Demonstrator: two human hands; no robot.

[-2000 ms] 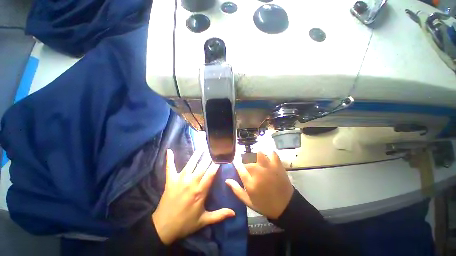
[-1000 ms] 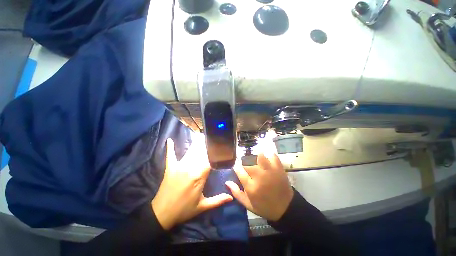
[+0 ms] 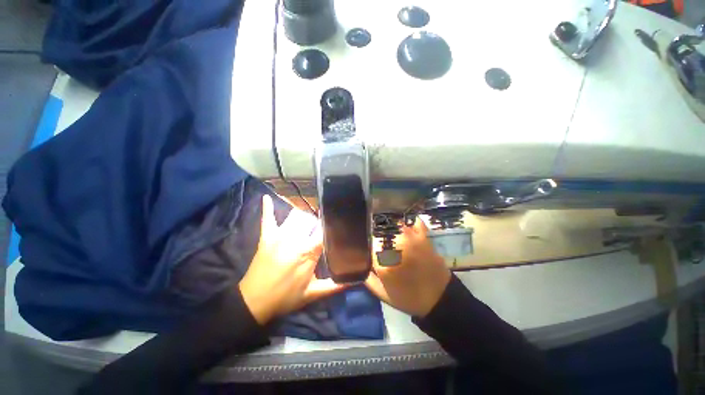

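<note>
The navy garment (image 3: pixel 100 200) lies heaped left of the needle area. Its darker lining (image 3: pixel 209 266) shows beside my left hand (image 3: pixel 287 266). My left hand lies on the cloth, index finger stretched and thumb apart, some fingers washed out by the lamp. My right hand (image 3: pixel 416 271) is right of the guard, its fingertips partly hidden. A navy band (image 3: pixel 359 312) comes out below the shiny thread-lever guard (image 3: pixel 345 224), its near end at the table's front. The guard hides the needle, the foot and whatever lies between my hands.
The white sewing machine (image 3: pixel 479 108) spans the top, with a tension dial (image 3: pixel 389 251) near my right fingers. The white table (image 3: pixel 533 289) has a ridged front edge. More navy cloth (image 3: pixel 611 362) hangs below at right. A blue sheet (image 3: pixel 48 123) shows at left.
The band and lining have moved forward towards the machine, and the band's near end now shows on the table. Both thumbs are nearer the guard. The view has shifted slightly.
</note>
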